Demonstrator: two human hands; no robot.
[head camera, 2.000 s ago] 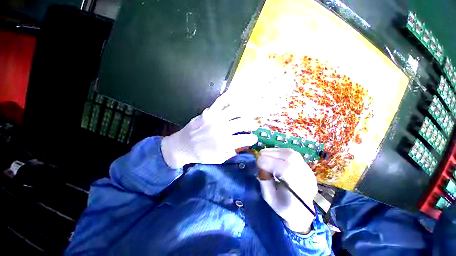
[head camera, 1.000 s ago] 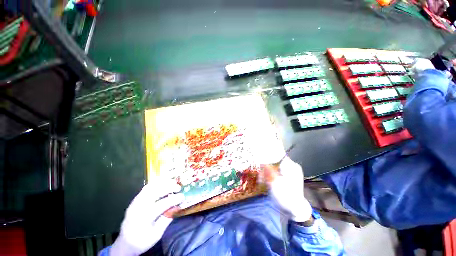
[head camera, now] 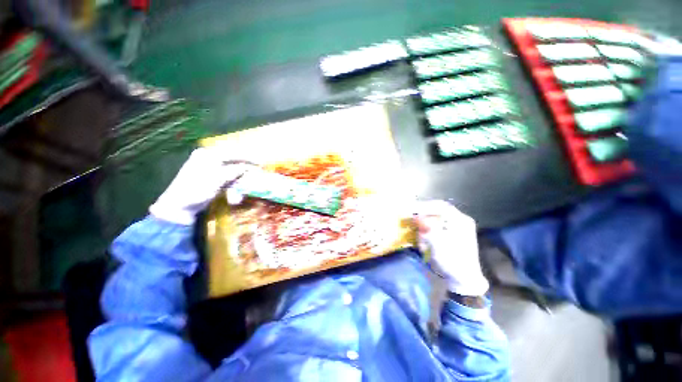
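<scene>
My left hand (head camera: 196, 183), in a white glove, holds one end of a green PCB panel (head camera: 299, 194) above the middle of the yellow work board (head camera: 224, 274). The panel's other end points right. A red-brown patch of residue (head camera: 299, 237) covers the middle of the board. My right hand (head camera: 451, 242), gloved in white, is at the board's right front corner with its fingers bent. Blur and glare hide whether it holds a tool.
Several green-white panels (head camera: 469, 110) lie in rows beyond the board to the right. A red pallet (head camera: 557, 112) with panels is further right, beside a neighbouring worker's blue sleeve (head camera: 662, 127). Blurred green panels (head camera: 153, 128) lie at the back left.
The view has swung and blurred. My left hand has lifted the panel from the board's front edge up over its middle. My right hand stays at the right front, away from the panel.
</scene>
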